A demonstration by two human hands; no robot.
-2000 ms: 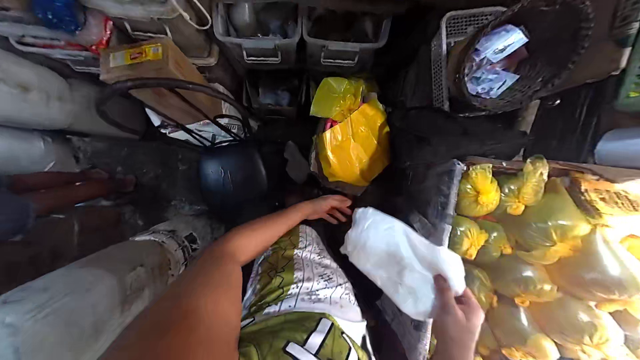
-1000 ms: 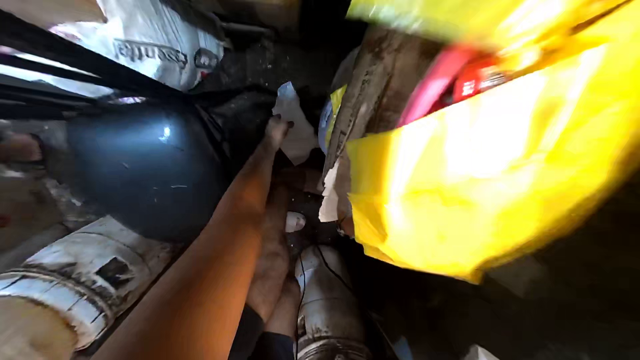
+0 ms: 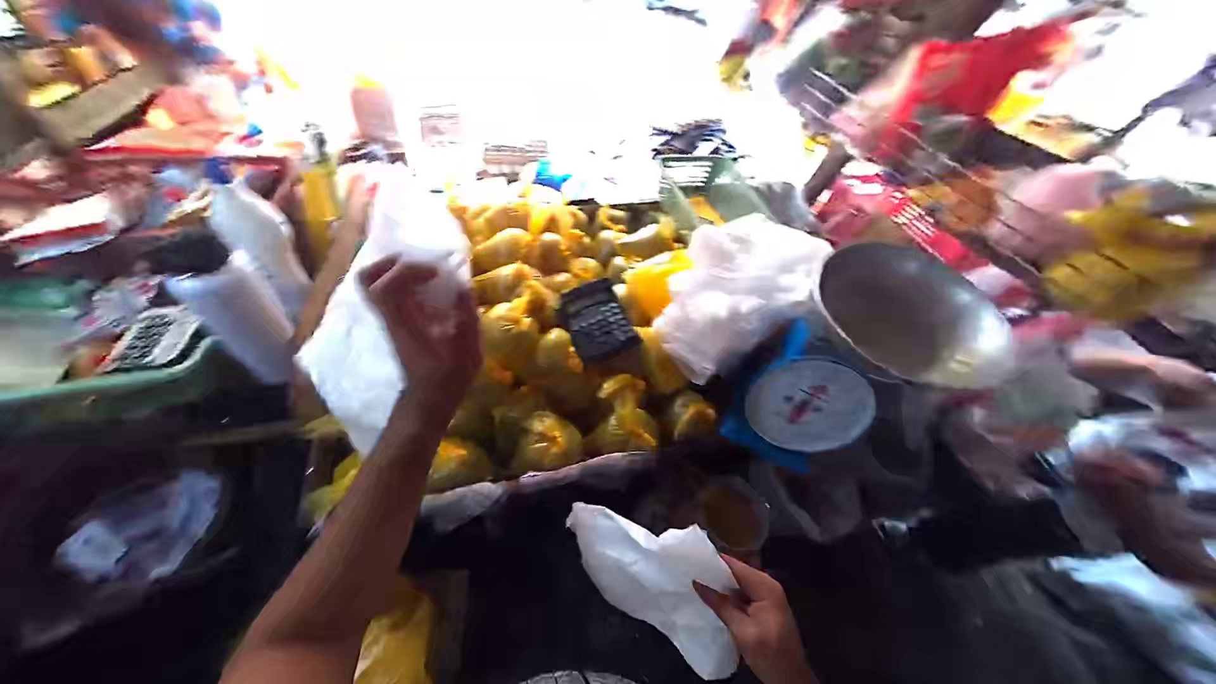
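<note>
My left hand (image 3: 427,328) is raised over the left edge of the stall, its fingers on a white plastic bag (image 3: 356,351) that hangs beside it; the view is blurred there. Low in the middle, my right hand (image 3: 755,617) grips a crumpled white sheet or bag (image 3: 655,579) by its right end. Between and beyond the hands lie many knotted yellow plastic bags (image 3: 546,442), filled and piled up. A black calculator (image 3: 598,321) rests on the pile. To its right are a bunch of clear-white plastic bags (image 3: 741,285) and a blue dial scale (image 3: 809,404) with a metal pan (image 3: 912,313).
A green tray (image 3: 142,389) with a second calculator (image 3: 152,337) stands at the left. Below it is a basket holding what look like banknotes (image 3: 142,532). A green plastic basket (image 3: 712,185) stands behind the pile. Other people's arms (image 3: 1140,370) show, blurred, at the right.
The view has swung up from the floor area to the stall. My left hand, reaching low by a pale scrap one second ago, is now raised at the white bag. My right hand is back in view.
</note>
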